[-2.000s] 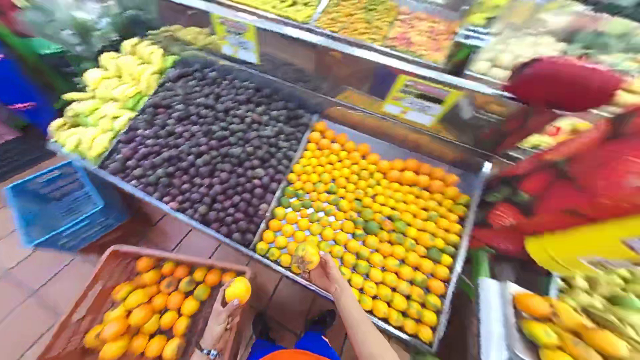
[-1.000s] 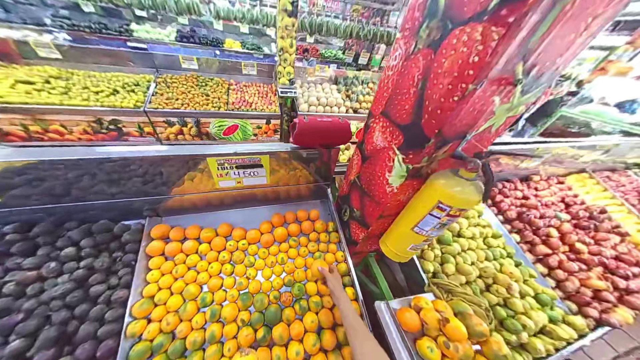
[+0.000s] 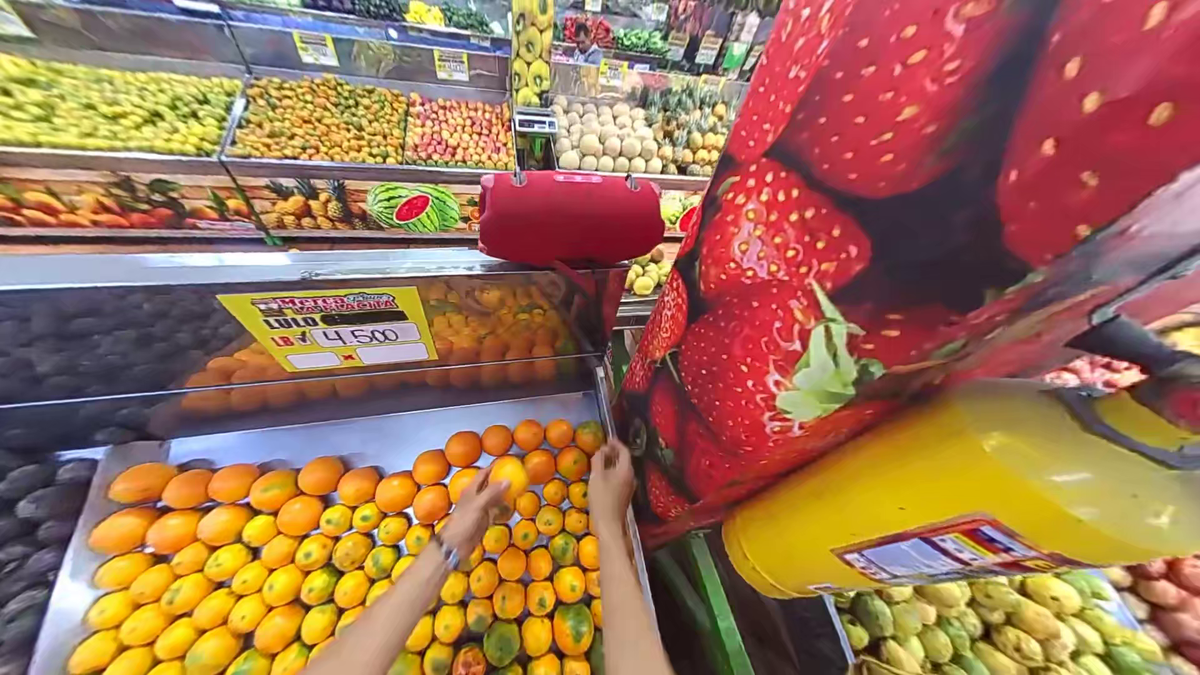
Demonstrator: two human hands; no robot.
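Orange and yellow-green round fruits (image 3: 281, 583) lie in rows in a metal display tray (image 3: 384, 422). My left hand (image 3: 476, 511), with a band at the wrist, reaches over the rows, its fingers around a yellow-orange fruit (image 3: 509, 476). At the tray's right back corner is my right hand (image 3: 611, 473), fingers bent, just beside a greenish-orange fruit (image 3: 589, 438); whether it grips anything is hidden.
A metal ledge (image 3: 234, 269) with a yellow price sign (image 3: 328, 328) and a red cylindrical speaker (image 3: 570, 217) rises behind the tray. Close on the right are a strawberry-print panel (image 3: 778, 281) and a yellow fire extinguisher (image 3: 937, 497). Dark fruits (image 3: 37, 525) lie left.
The view has swung and moved closer to the tray's back. Two seconds ago both hands were near its front edge, each with a fruit; now both are at the back rows.
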